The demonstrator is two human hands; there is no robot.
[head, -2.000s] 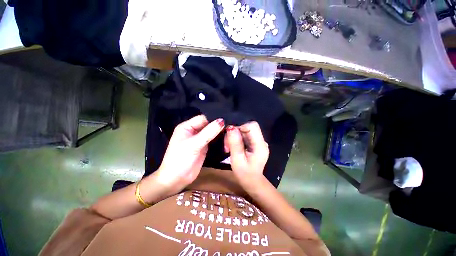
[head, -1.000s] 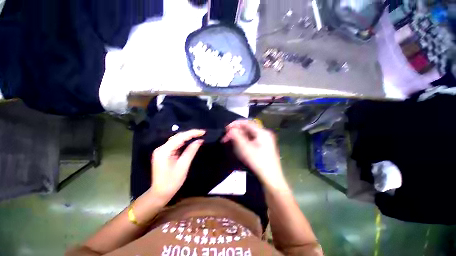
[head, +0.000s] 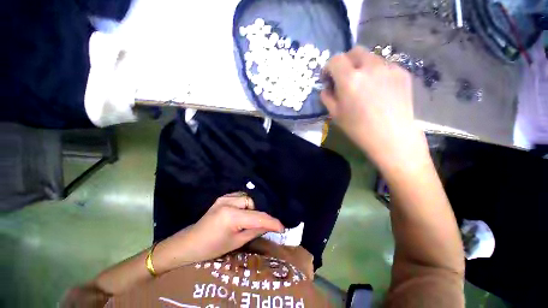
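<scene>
The black garment [head: 210,150] lies across the lap, with white trim at its upper edge and one white button [head: 250,185] on it. My left hand [head: 231,225] is on the garment's near part with its fingers closed on the cloth. A white piece [head: 291,234] shows beside its fingertips. My right hand [head: 366,96] is over the right side of the dark button tray [head: 294,114], its fingertips at the edge of the heap of white buttons [head: 282,69]. Something small and pale shows at these fingertips; whether they grip it cannot be told.
The white table [head: 180,54] has a black cloth heap [head: 48,66] at left and a grey mat [head: 444,114] at right. Small metal bits [head: 429,72] and a second tray [head: 505,30] are on the mat. A dark pile [head: 511,204] is at right.
My right hand has moved from the garment up to the button tray. My left hand has moved nearer the body, staying at the cloth. The view has shifted, and the tray appears larger.
</scene>
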